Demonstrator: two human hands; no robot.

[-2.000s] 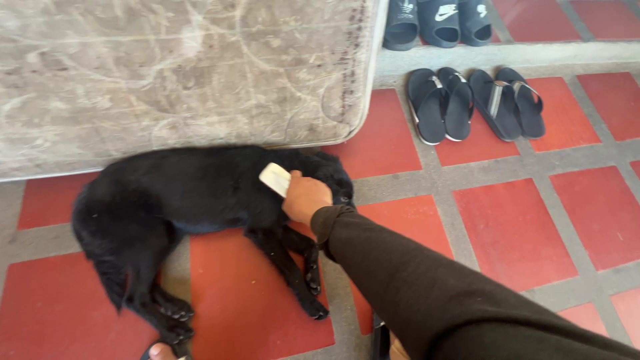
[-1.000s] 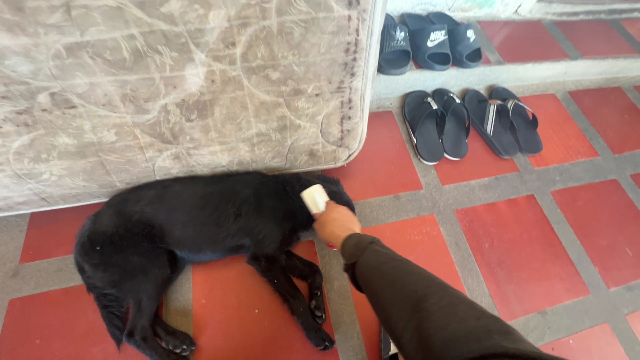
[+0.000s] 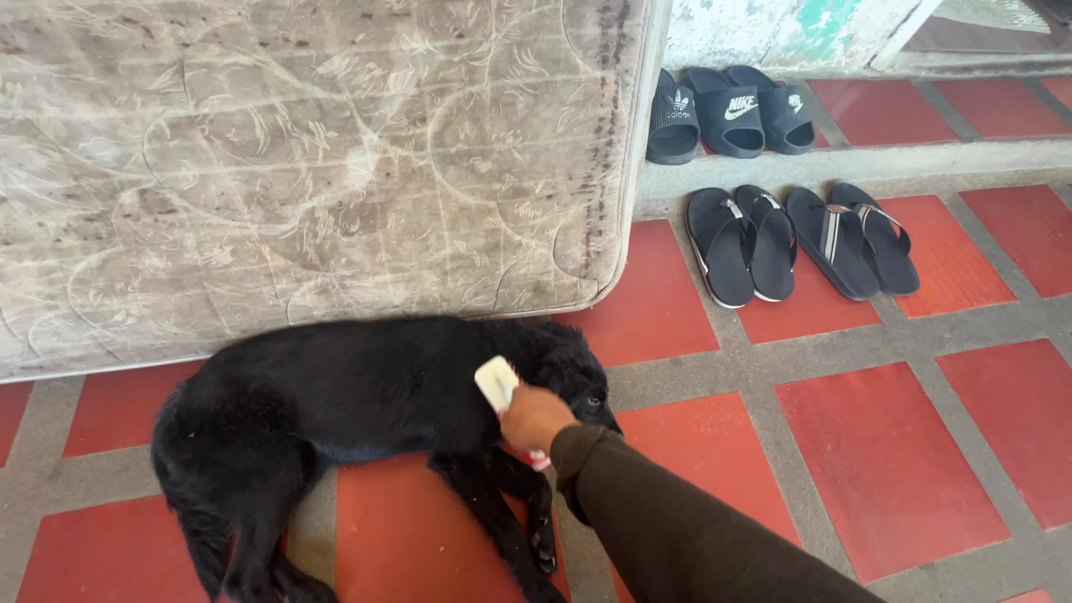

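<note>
A black dog (image 3: 352,385) lies on its side on the red tiled floor, its head to the right and its legs toward me. My right hand (image 3: 536,419), in a dark sleeve, is closed around a pale, flat-headed brush (image 3: 497,383) at the dog's neck and shoulder. Part of a red and white thing shows just under the hand; whether it belongs to the brush cannot be told. The hand and sleeve cover part of the dog's head and chest. My left hand is out of view.
A stained, patterned mattress (image 3: 335,167) stands on edge behind the dog's back. Black flip-flops (image 3: 741,247) and striped flip-flops (image 3: 854,243) lie on the tiles at the right. Dark slides (image 3: 727,117) sit on the raised concrete step (image 3: 888,163) behind them.
The view has shifted somewhat. My right hand, still holding the brush, remains around the dog's neck and shoulder. The dog still lies on its side.
</note>
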